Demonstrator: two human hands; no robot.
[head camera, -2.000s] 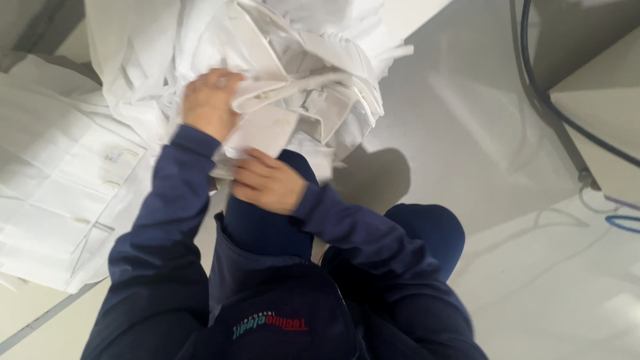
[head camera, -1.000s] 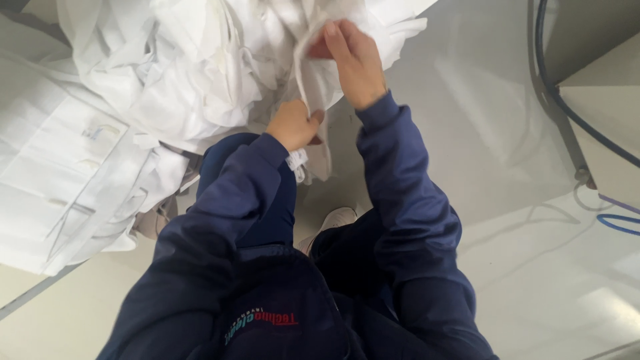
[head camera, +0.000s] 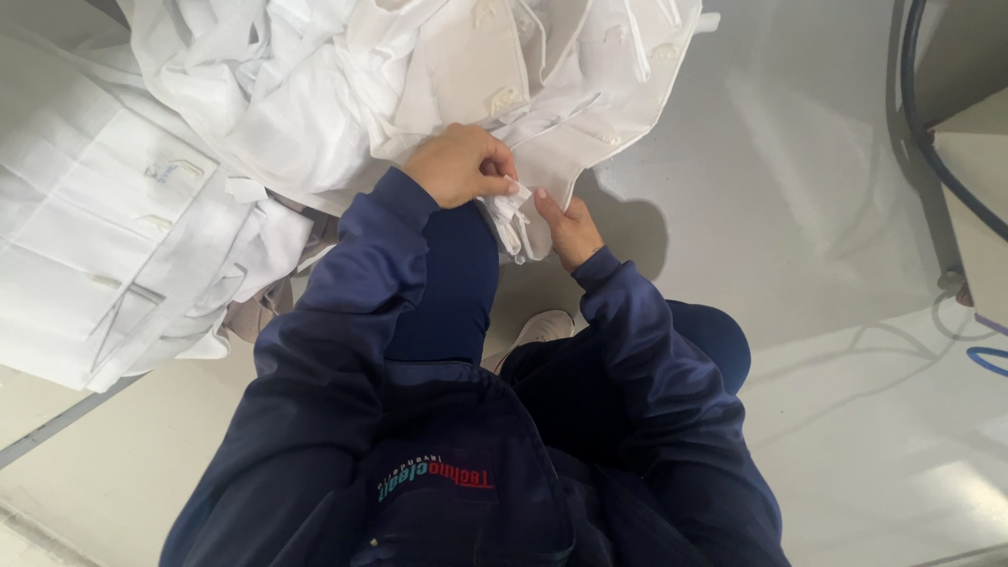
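A large heap of crumpled white fabric (head camera: 307, 118) fills the upper part of the head view, above my knees. White cloth panels (head camera: 465, 63) with small fastenings lie on its right side. My left hand (head camera: 465, 169) pinches a small white strip (head camera: 516, 187) between thumb and fingertips, at the heap's lower edge. Close by on the right, my right hand (head camera: 571, 228) grips the edge of a white panel, its thumb in front and its fingers partly hidden. Several white folds or ties (head camera: 508, 224) hang between the two hands.
A stack of flat white fabric pieces (head camera: 71, 213) lies at the left, with a brownish cloth (head camera: 260, 311) beside it. On the right are a dark hose (head camera: 917, 126), a pale box-like unit (head camera: 976, 189) and a blue loop (head camera: 988, 361) near the floor.
My right hand has come down from the upper part of the fabric to its lower edge. My left hand, lower down a second ago, is now at the small white strip.
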